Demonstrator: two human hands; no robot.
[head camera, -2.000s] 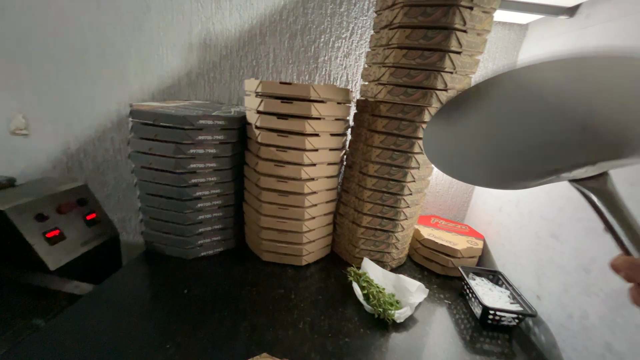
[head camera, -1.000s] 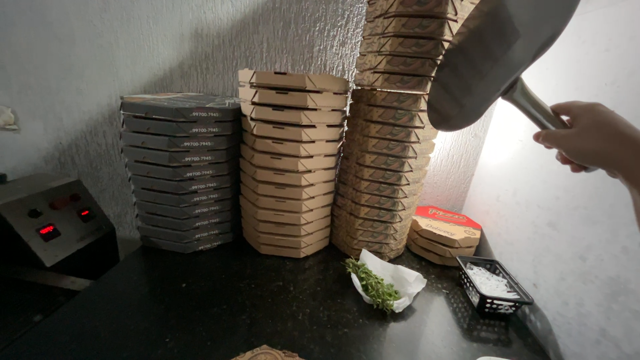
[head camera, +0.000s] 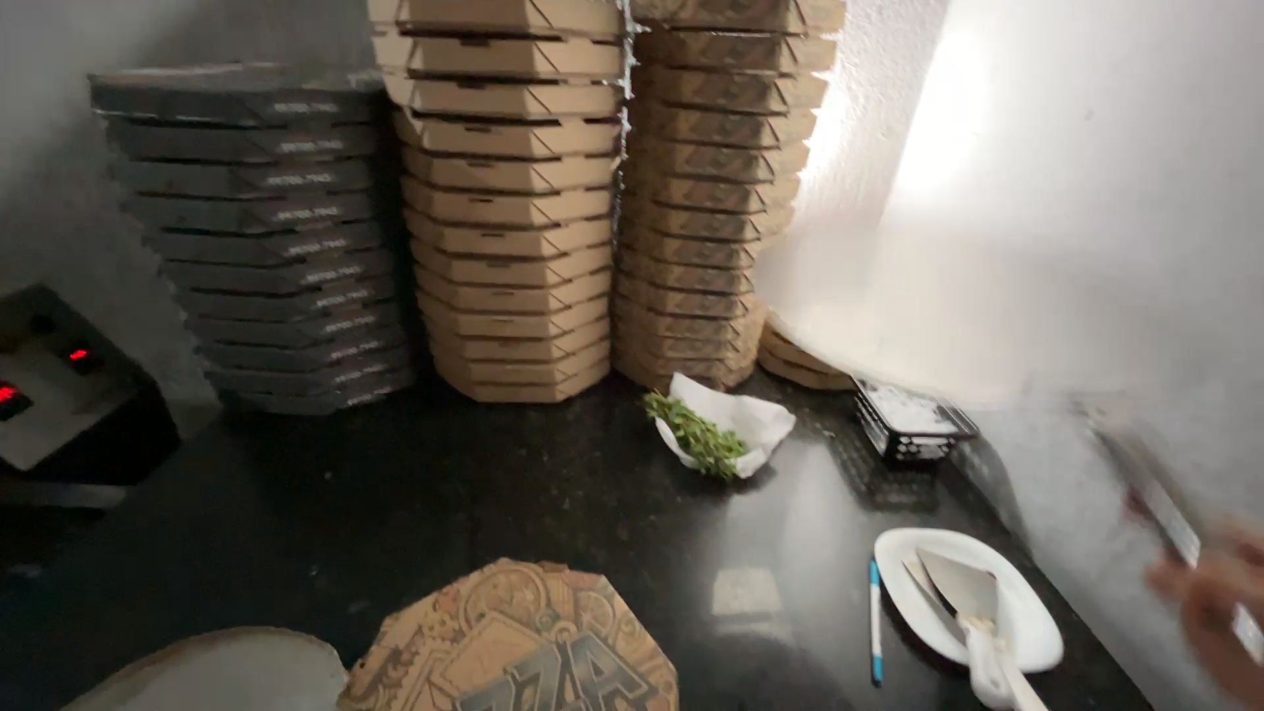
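Observation:
At the right edge, blurred, my right hand is closed around the handle of a round metal pizza peel. The peel's pale, blurred blade hangs in front of the wall and hides part of the low box stack. Below it, a white plate holds a pie server and another white-handled utensil. A blue and white pen lies left of the plate. A printed cardboard pizza box is at the bottom centre, beside a pale round object cut off by the frame. My left hand is out of view.
Tall stacks of dark boxes, plain brown boxes and printed boxes stand along the wall. Green herbs on white paper and a black plastic basket sit on the dark countertop. A control box with red displays is at left.
The peel has swung lower and to the right, with my right hand moving down too. The view has tilted downward, bringing the plate, pen and more of the printed box into sight.

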